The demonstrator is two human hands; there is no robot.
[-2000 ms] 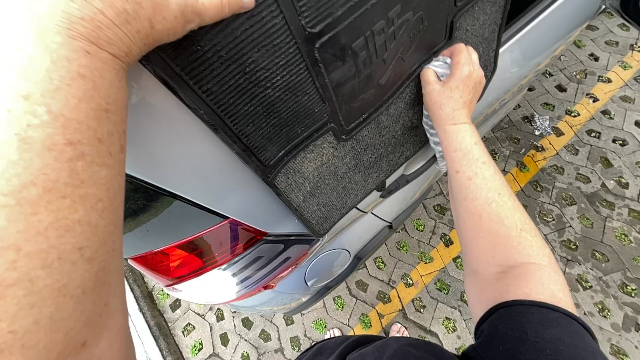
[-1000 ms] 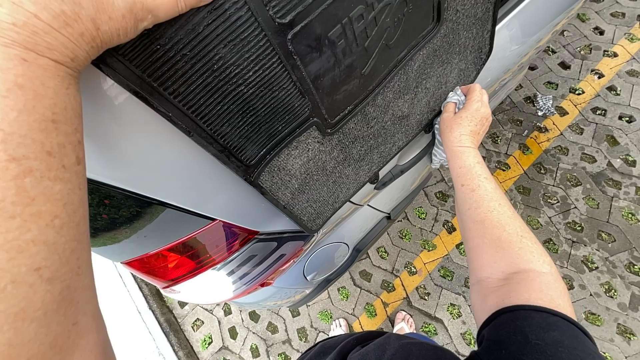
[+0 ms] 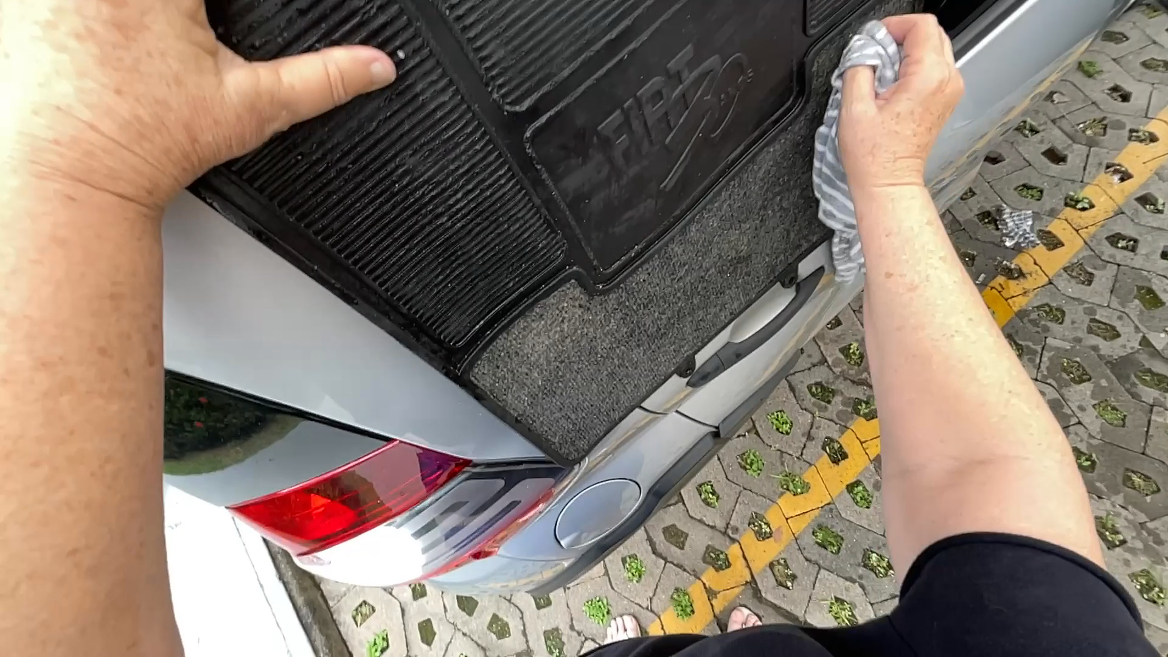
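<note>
A black Fiat car floor mat, ribbed rubber with a grey carpeted strip, lies tilted over the side of a silver car. On the mat's upper left part rests my left hand, thumb stretched out across the ribs; its other fingers are cut off by the frame's top edge. My right hand grips a grey-and-white striped cloth at the mat's right edge, and the cloth hangs down beside the carpeted strip. The ribbed rubber looks wet.
Below the mat are the car's door handle, round fuel flap and red tail light. Paving stones with grass tufts and a yellow line lie beneath. A crumpled checked cloth is on the ground at right.
My right hand, with the striped cloth, has moved up along the mat's right edge since one second ago. The left hand remains on the mat.
</note>
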